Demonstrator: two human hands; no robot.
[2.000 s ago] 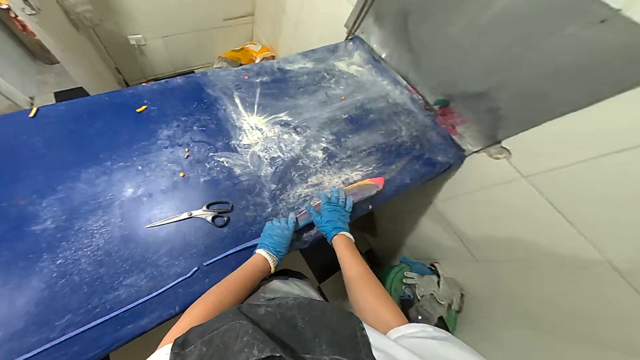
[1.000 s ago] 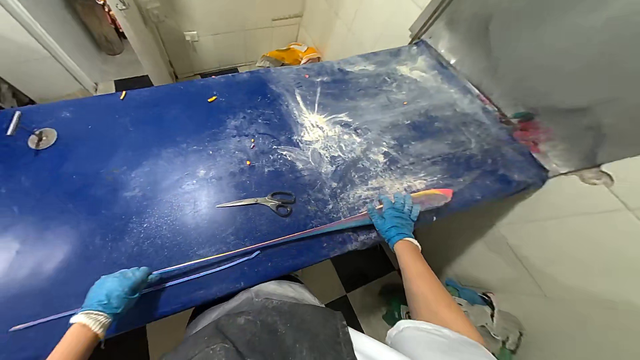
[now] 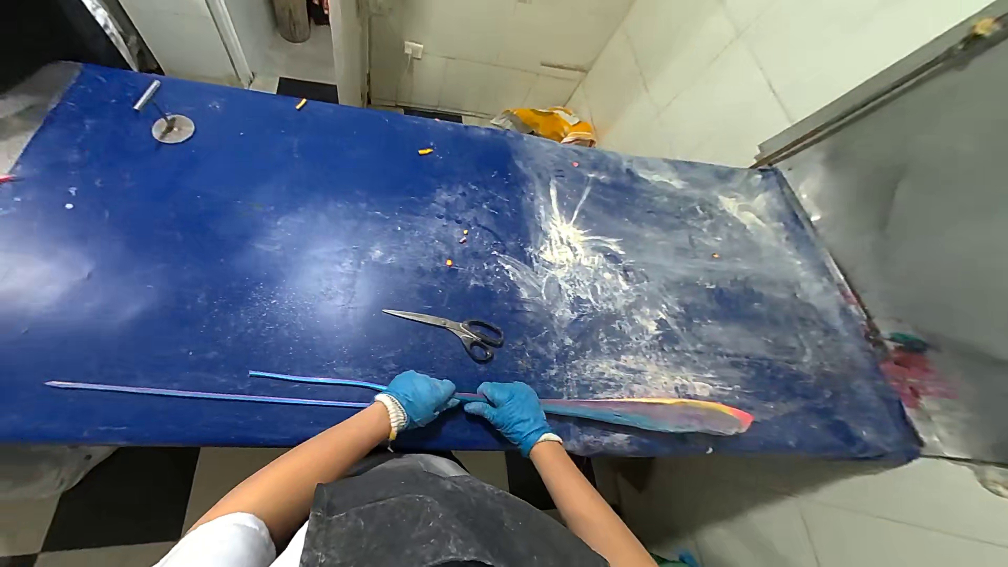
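Near the front edge of the blue table [image 3: 315,236], my left hand [image 3: 420,398], in a blue glove over a white knit cuff, grips a soft multicolored strand. My right hand [image 3: 512,413], gloved alike, holds the same material just to the right, where it widens into a thick tapered piece [image 3: 661,414] of pink, yellow and blue. Left of my hands lie a long thin strand [image 3: 213,395] and a shorter blue-purple strand [image 3: 315,379]; how they join under my left hand is hidden. Scissors [image 3: 457,327] with black handles lie behind my hands, blades spread slightly.
White powder [image 3: 571,248] is spread over the table's right half. Small yellow and orange bits [image 3: 425,151] are scattered about. A round metal disc with a handle [image 3: 172,128] stands at the far left. A grey metal panel [image 3: 921,220] borders the right end, and a yellow bag [image 3: 551,124] is behind.
My left hand has come back right from the far left of the strand and is now close beside my right hand. The right hand has moved left along the thick piece. The view has shifted.
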